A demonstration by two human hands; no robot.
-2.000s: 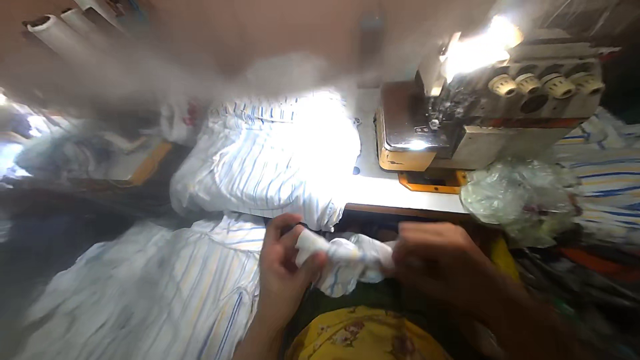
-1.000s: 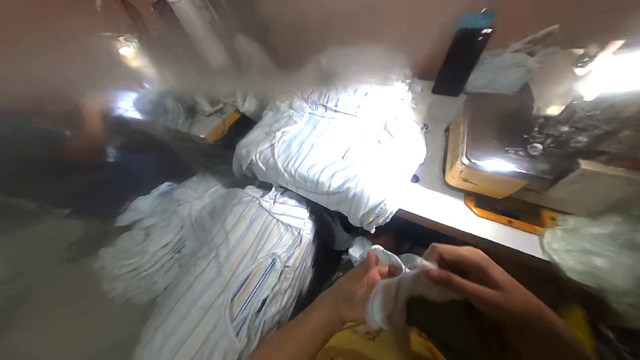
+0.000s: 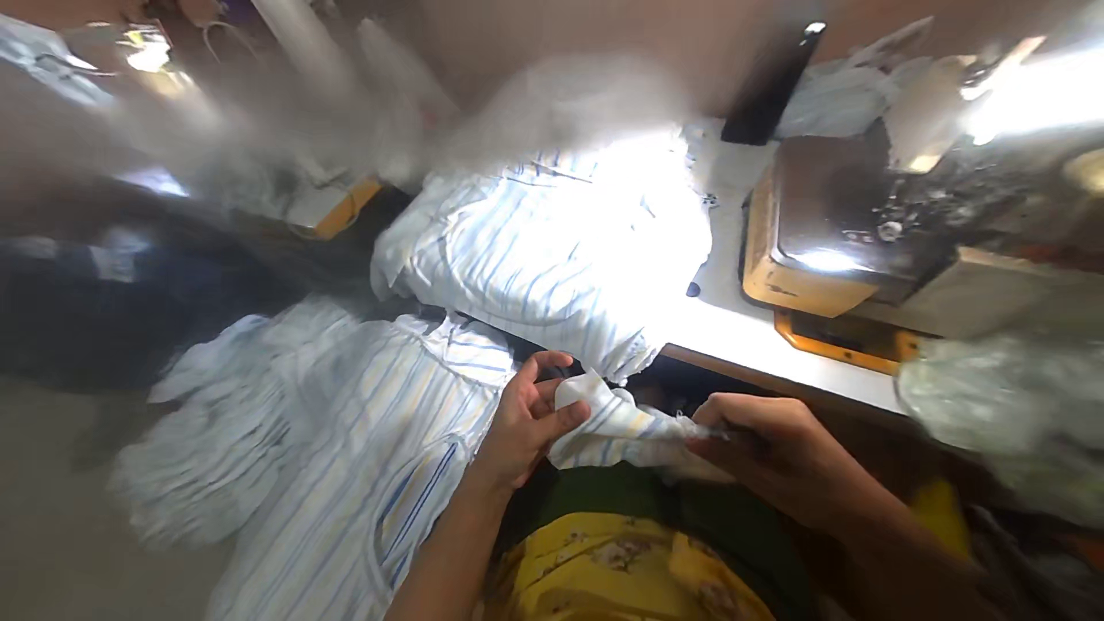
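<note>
A small piece of white fabric with blue and yellow stripes [image 3: 617, 431] is stretched between my two hands, above my lap. My left hand [image 3: 530, 423] pinches its left end between thumb and fingers. At its right end, my right hand [image 3: 759, 440] grips the edge with bent fingers; what its fingertips hold is partly hidden. Beyond the hands a large heap of striped white fabric [image 3: 543, 250] lies on the worktable [image 3: 742, 332], washed out by bright light. More striped fabric pieces [image 3: 345, 466] hang in a pile to the left of my left arm.
A sewing machine [image 3: 828, 224], probably an overlock, stands at the right on the table. A dark phone-like object [image 3: 772, 86] is behind it. A clear plastic bag with pale contents [image 3: 1000, 414] hangs at the right edge. Another orange-edged machine base [image 3: 345, 207] is at the far left.
The fabric piece, bunched up one second ago, is now stretched out between my hands. Since two seconds ago the view has turned, bringing the phone-like object into sight.
</note>
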